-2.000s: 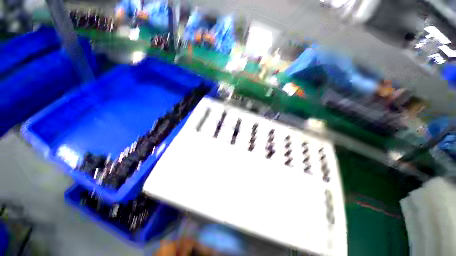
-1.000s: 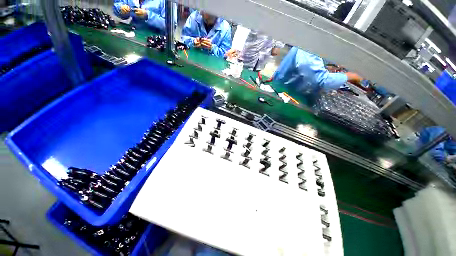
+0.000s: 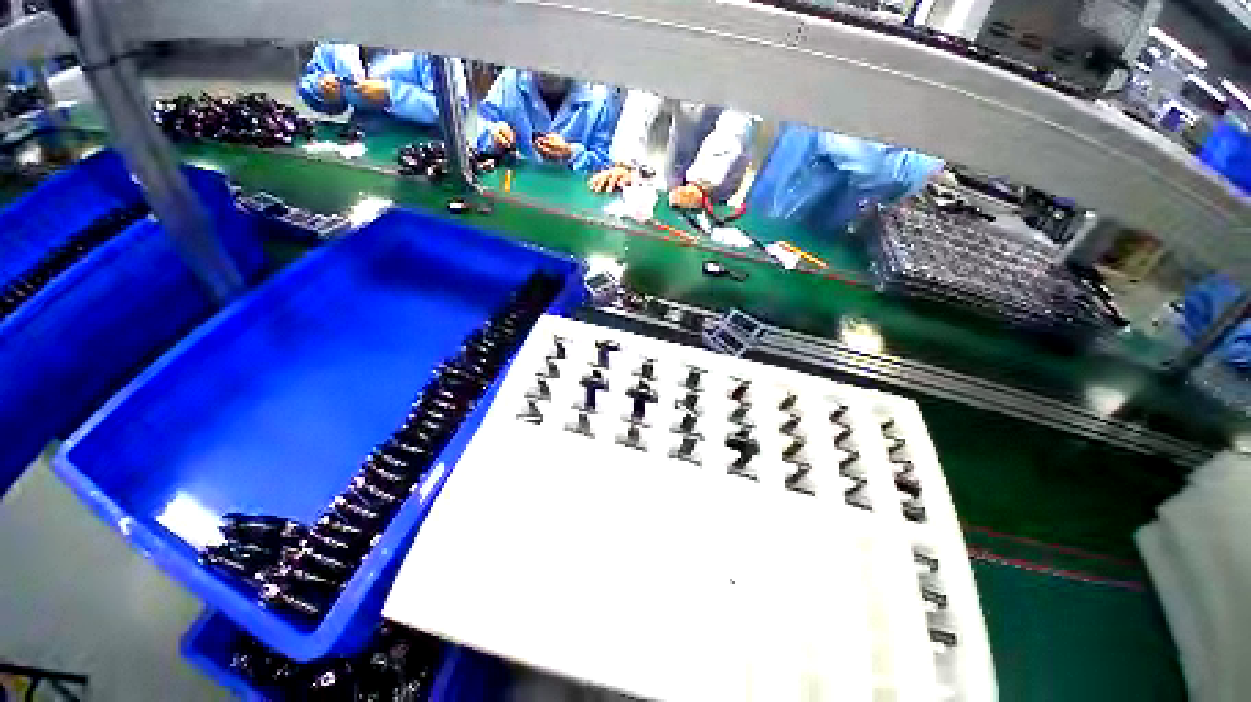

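Observation:
The white foam tray [image 3: 590, 549] lies in front of me, tilted in view. Short dark slots or small parts [image 3: 641, 398] stand in rows along its far half and down its right side; its near left area is plain white. Left of it is a large blue tote [image 3: 295, 370] with black parts [image 3: 432, 425] lined along its right side and a small heap at the near corner. A smaller blue bin [image 3: 206, 645] of loose black parts sits lower, partly hidden under the tote. Neither of my hands is in view.
A metal rail [image 3: 933, 391] and a green line [image 3: 549, 206] run behind the tray. An overhead beam [image 3: 659, 55] and post cross the view. Workers in blue smocks [image 3: 583, 117] sit across the line. More blue bins [image 3: 82, 302] stand left; stacked white foam [image 3: 1214, 549] is at right.
The view has steadied and shifted, so the tray and tote appear slightly lower. Across the line, a worker's outstretched arm is withdrawn, and another person's hands now rest on the green surface.

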